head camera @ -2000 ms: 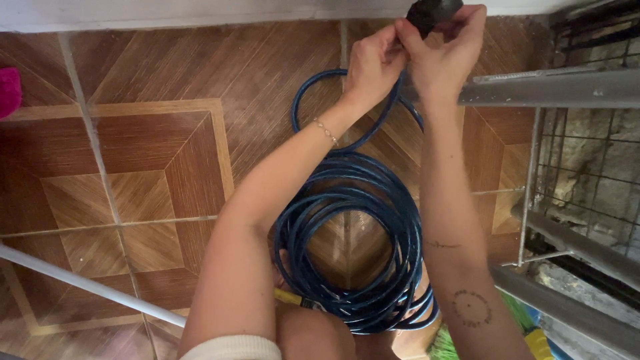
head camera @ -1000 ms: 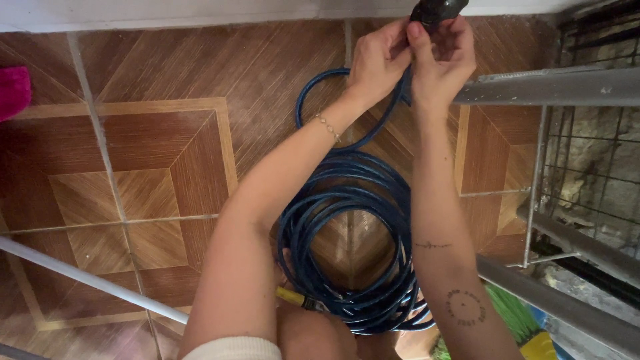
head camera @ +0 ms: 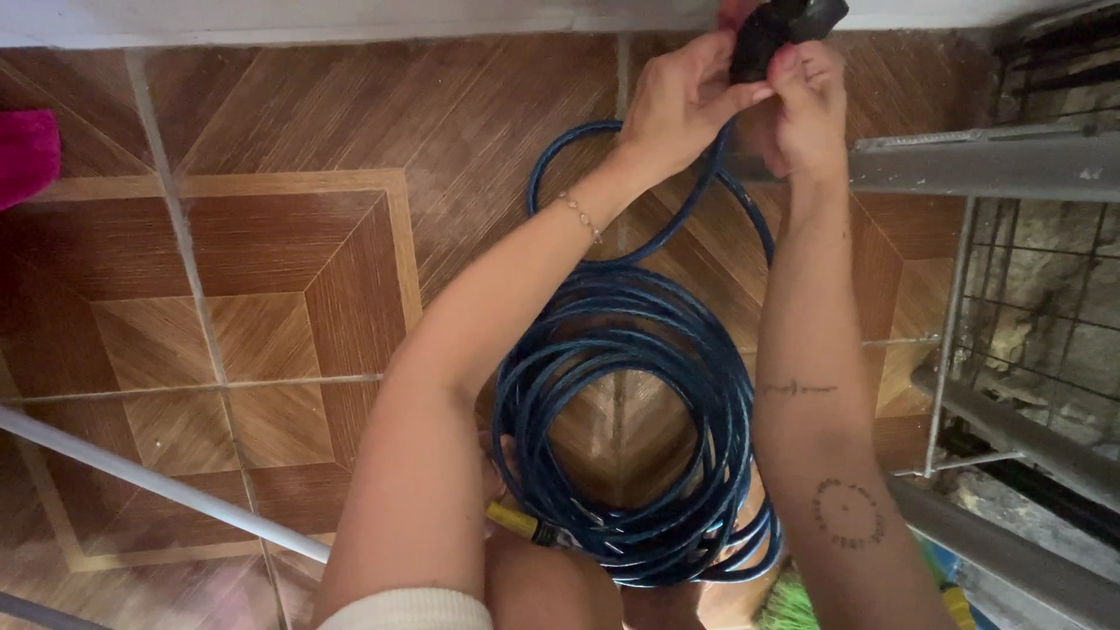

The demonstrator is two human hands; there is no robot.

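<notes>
At the top of the view my left hand [head camera: 687,109] and my right hand [head camera: 807,109] meet on a black object [head camera: 770,39], perhaps plastic, whose kind I cannot tell. The fingers of both hands pinch its lower part, and the frame's top edge comes close to cutting it off. A loop of blue hose [head camera: 658,249] runs from below my hands down to the big coil of the same hose [head camera: 525,385], which lies on the tiled floor between my forearms. A yellow and black hose fitting [head camera: 516,520] shows at the coil's lower left.
Grey metal bars [head camera: 989,166] and a wire grid [head camera: 1041,280] stand at the right. A pale pole [head camera: 166,486] crosses the lower left. Magenta cloth [head camera: 26,156] lies at the left edge. Green bristles [head camera: 787,604] show at the bottom, and a white wall base [head camera: 350,19] runs along the top.
The black object has turned in my hands and shows more of its length. My fingers have shifted their hold on it. The hose coil lies as before.
</notes>
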